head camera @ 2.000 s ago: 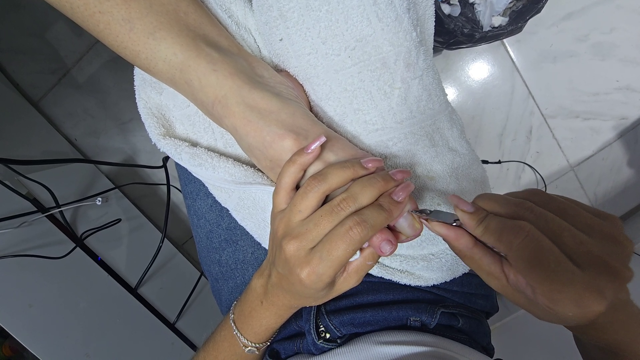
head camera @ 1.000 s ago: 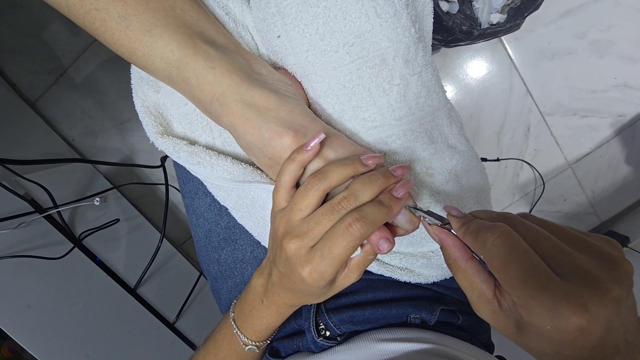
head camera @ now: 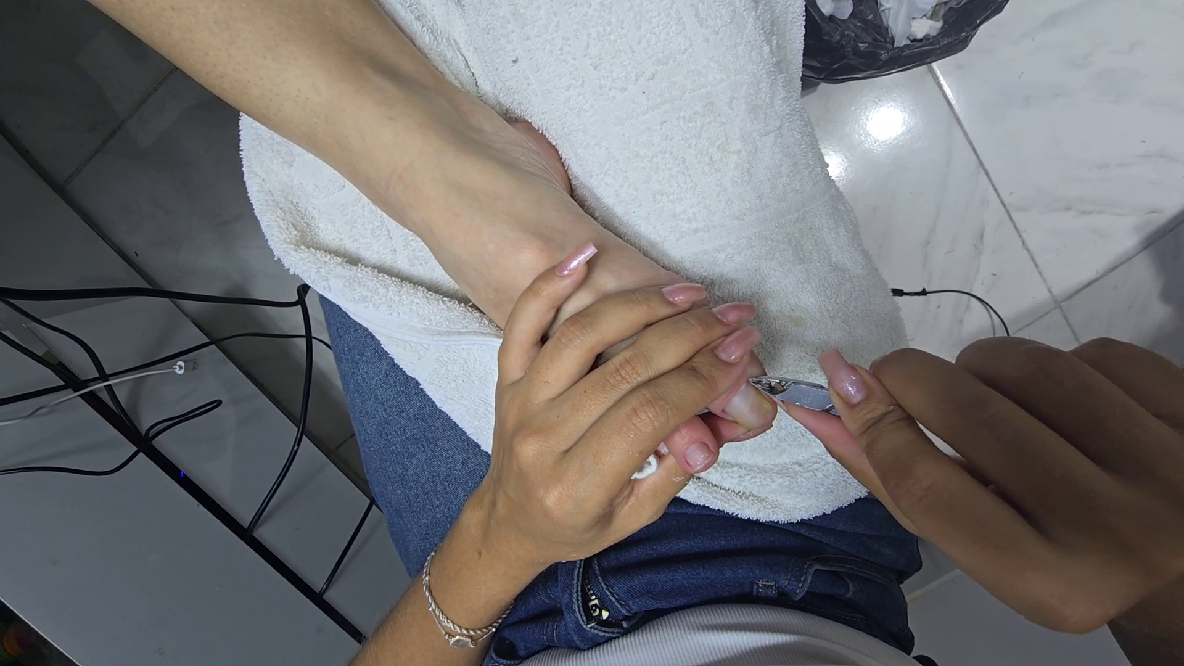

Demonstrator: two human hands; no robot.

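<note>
Another person's bare foot (head camera: 518,217) lies on a white terry towel (head camera: 684,139) spread over my lap. My left hand (head camera: 601,407) is wrapped over the front of the foot, holding the toes, and a bit of white material (head camera: 646,467) shows by my thumb. The big toe (head camera: 747,407) sticks out past my fingers, with a smaller toe (head camera: 694,444) beside it. In my right hand (head camera: 980,462) is a metal cuticle nipper (head camera: 795,392), pinched between thumb and fingers. Its tip is at the edge of the big toenail; whether the jaws are closed cannot be told.
Black cables (head camera: 301,388) hang and loop at the left by a grey panel (head camera: 102,546). A black plastic bag (head camera: 888,46) with white waste stands at the top right on the tiled floor (head camera: 1091,120). A thin black cord (head camera: 962,294) lies right of the towel.
My right hand has shifted slightly around the nipper, whose tip stays by the big toe. My left hand keeps the same hold on the foot.
</note>
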